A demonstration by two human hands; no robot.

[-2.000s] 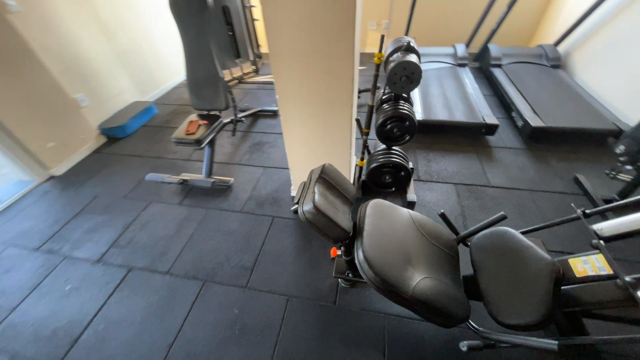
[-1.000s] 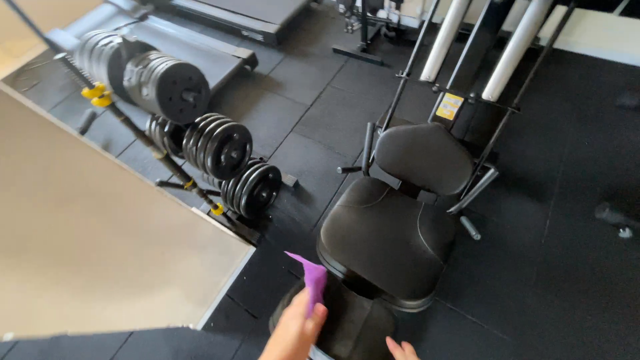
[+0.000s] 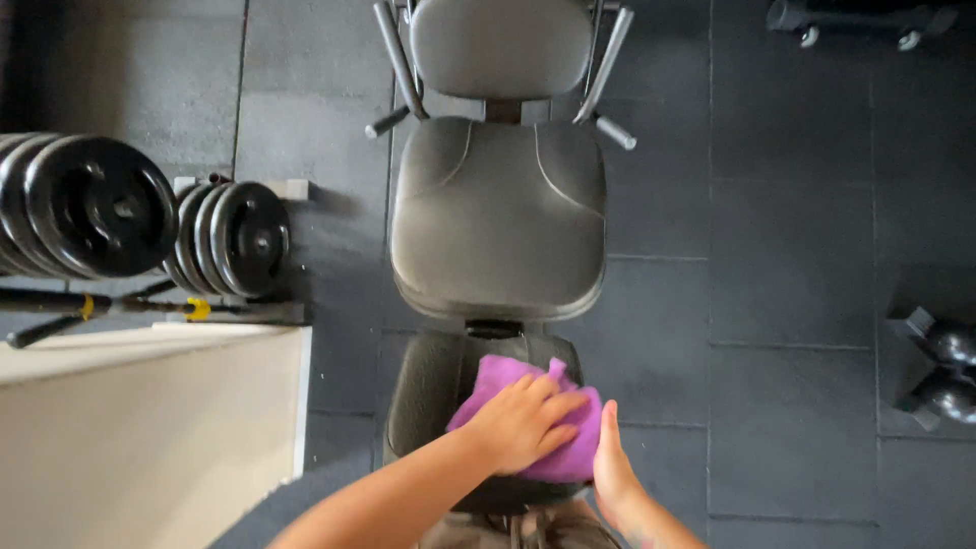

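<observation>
A purple cloth [image 3: 496, 375] lies spread on the nearest black pad [image 3: 427, 389] of the gym machine. My left hand [image 3: 530, 423] rests flat on top of the cloth, fingers spread and pointing right. At the pad's right side, my right hand [image 3: 616, 461] touches the edge with its thumb up, beside the cloth; its other fingers are mostly hidden. Beyond the pad are the machine's wider black seat [image 3: 499, 221] and a rounded backrest [image 3: 502, 46].
Metal handles [image 3: 400, 61] flank the backrest. Black weight plates [image 3: 99, 206] hang on a rack at left, by a bar with yellow clips [image 3: 198, 308] and a pale wall [image 3: 152, 435]. Dumbbells [image 3: 953, 343] lie on the rubber floor [image 3: 789, 267] at right.
The purple cloth, held up in my left hand a second ago, is now laid on the near pad under that hand. My right hand has come to the pad's side. The view has turned downward.
</observation>
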